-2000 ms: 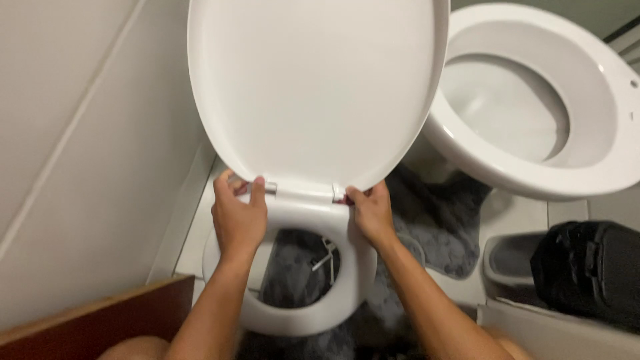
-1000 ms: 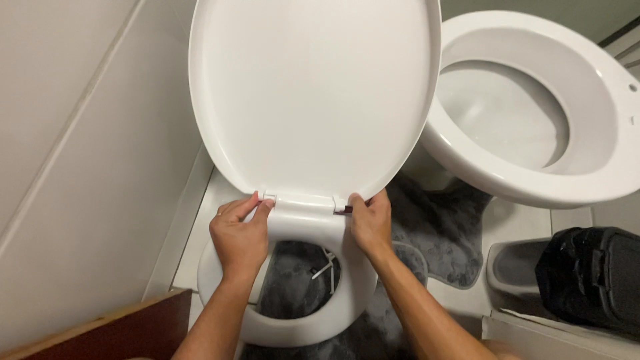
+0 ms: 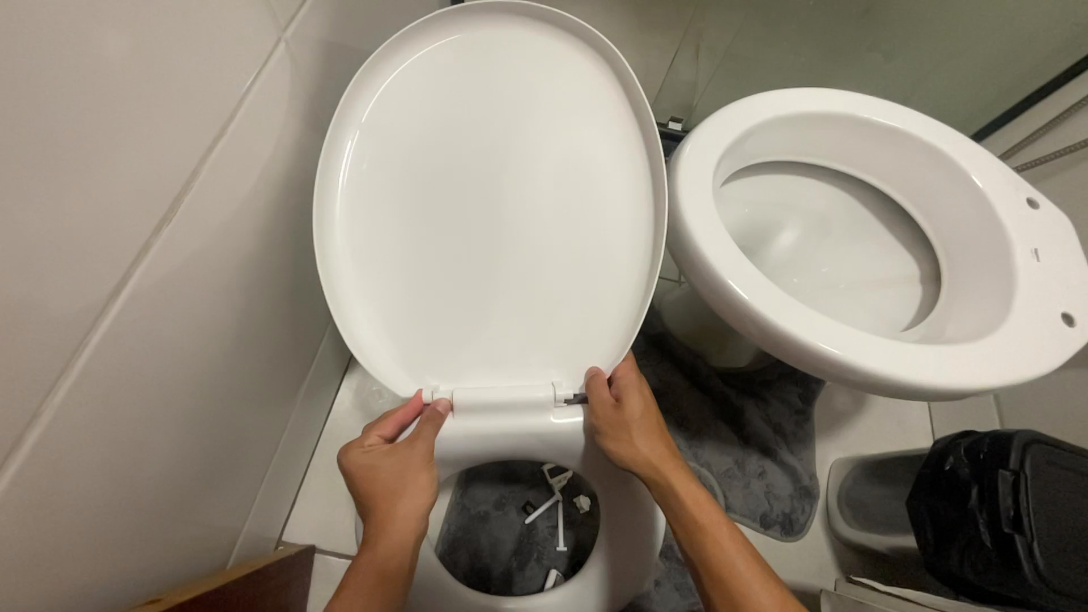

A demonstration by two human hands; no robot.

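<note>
A white plastic toilet lid [image 3: 501, 212] stands raised, joined at its hinge [image 3: 501, 398] to a white toilet seat ring [image 3: 629, 544] in front of me. My left hand [image 3: 395, 463] pinches the hinge's left end between thumb and fingers. At the other end, my right hand [image 3: 625, 416] grips the hinge area by the lid's lower edge, where a short dark piece shows beside the thumb. Through the seat's opening, several small white plastic parts [image 3: 559, 510] lie on a dark grey mat.
A white ceramic toilet bowl [image 3: 824, 246] without a seat stands at right, above a dark grey mat [image 3: 739, 442]. Lower right is a bin with a black bag [image 3: 969, 510]. A tiled wall [image 3: 153, 280] runs along the left, and a brown wooden edge [image 3: 246, 586] shows at lower left.
Both hands stay at the hinge ends. The dark piece beside my right thumb shows more plainly now than two seconds ago. The view has tilted up somewhat.
</note>
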